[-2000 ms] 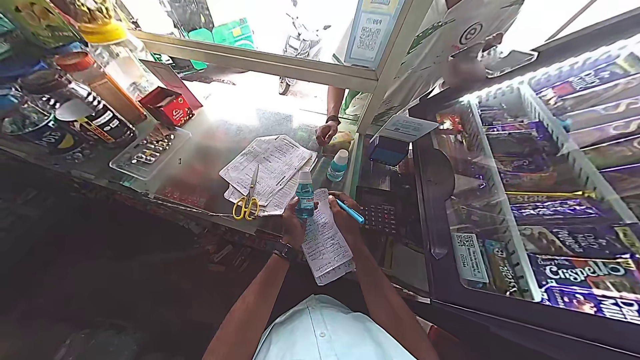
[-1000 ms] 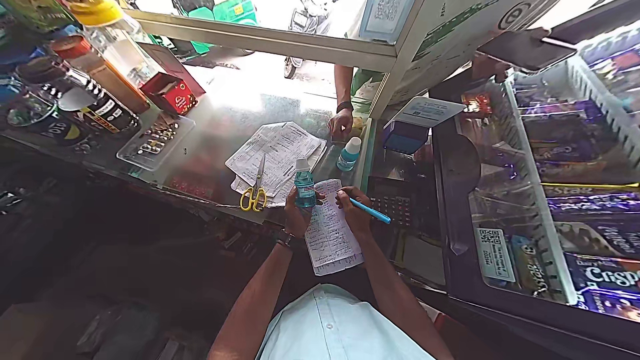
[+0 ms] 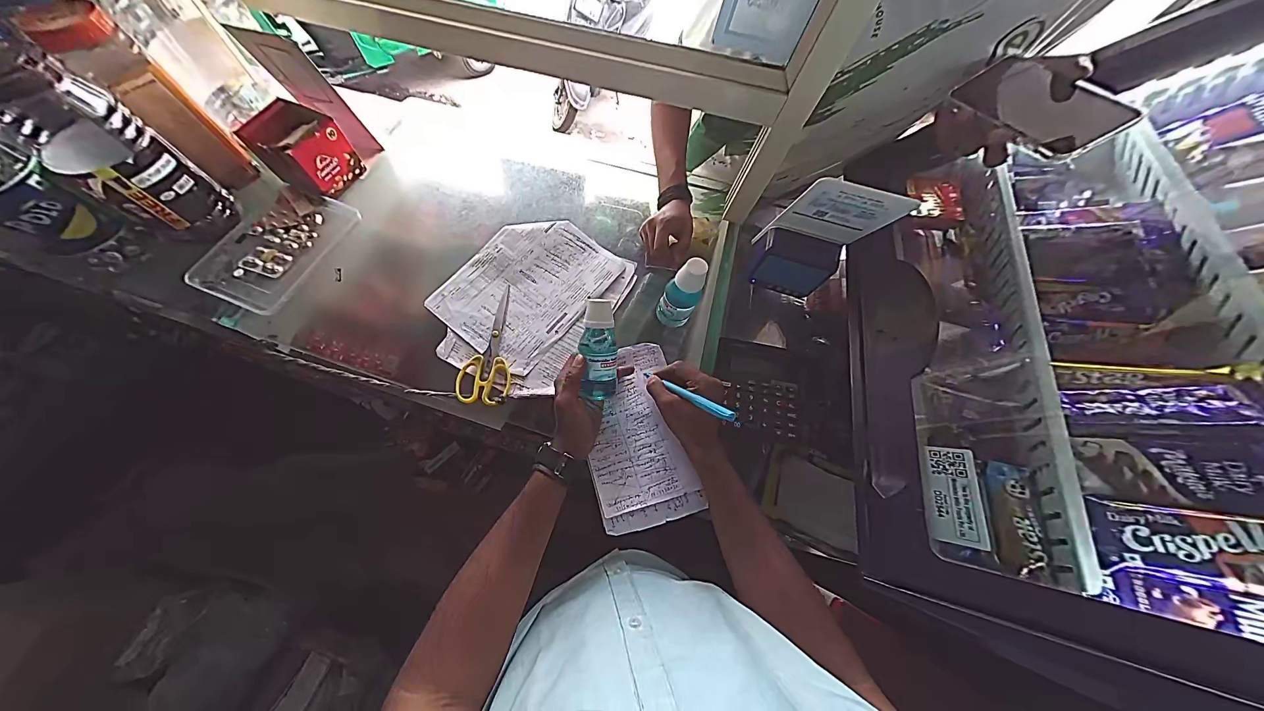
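Note:
My left hand (image 3: 578, 407) is closed around a small bottle of blue-green liquid (image 3: 598, 354) with a white cap, held upright over the upper left of a handwritten sheet (image 3: 647, 444). My right hand (image 3: 686, 400) holds a light blue pen (image 3: 699, 398) at the sheet's upper right, its tip near the paper. A second bottle like the first (image 3: 681, 294) stands on the glass counter beyond my hands. To the left, scissors with yellow handles (image 3: 485, 373) rest on a pile of written papers (image 3: 538, 296).
Another person's hand (image 3: 668, 233) rests on the counter behind the second bottle; a hand at upper right holds a phone (image 3: 1049, 107). A calculator (image 3: 768, 397) lies right of my pen, beside a display case of chocolate bars (image 3: 1165, 474). A plastic tray (image 3: 274, 255) and red box (image 3: 304, 148) are left.
My right hand has turned the pen from pointing up and away to lying over the sheet with its tip at the paper. At the upper right, the phone has come further over the display case.

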